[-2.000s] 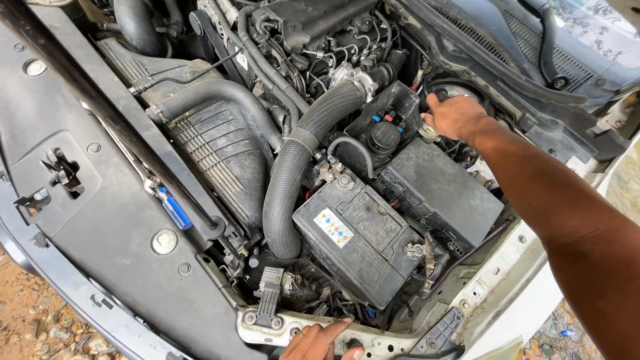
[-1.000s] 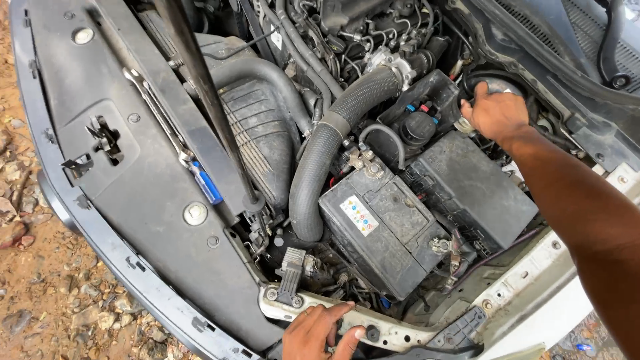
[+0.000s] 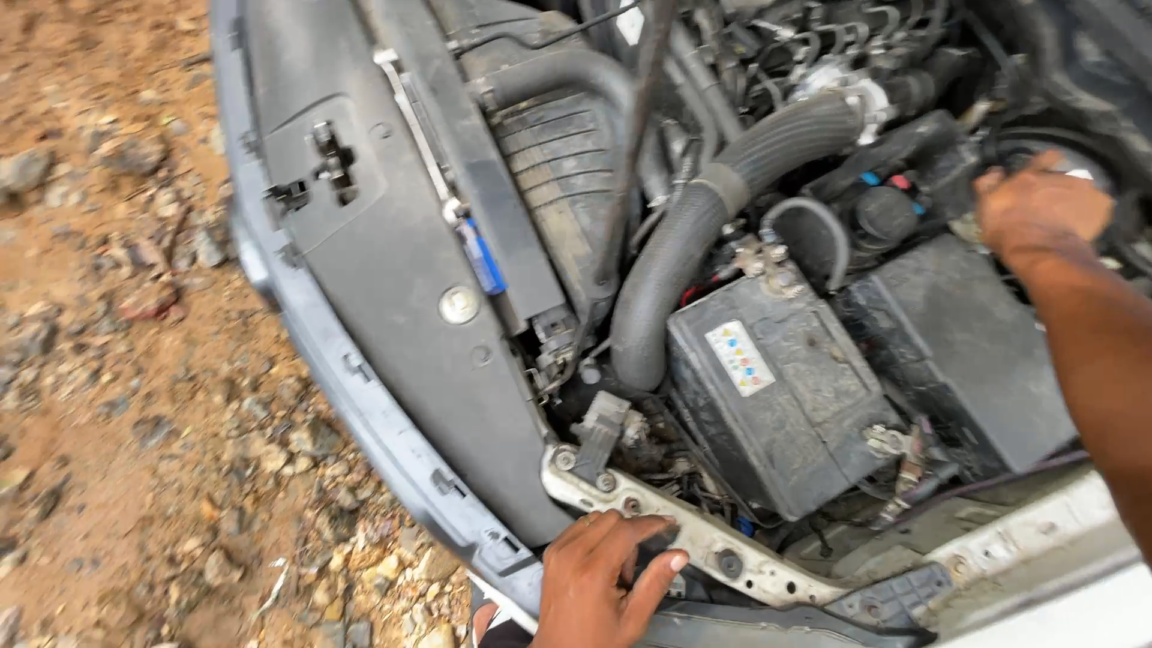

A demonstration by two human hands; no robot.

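At the bottom centre, my left hand rests its fingertips on the pale metal front rail, thumb apart, holding nothing. My right hand, blurred, reaches in from the right beside the round black part at the rear of the engine bay; its fingers are curled, and whatever they touch is hidden. Between the hands sit the car battery and a black box cover. A corrugated black air hose curves beside the battery. Near it is a black reservoir cap.
On the black plastic front cover lie a metal wrench and a blue-handled tool. The dark hood prop rod slants across the view. Left of the bumper edge is stony ground.
The view has swung toward the front of the car, showing more ground. My left hand stays at the front rail, and my right hand remains near the round part at the rear.
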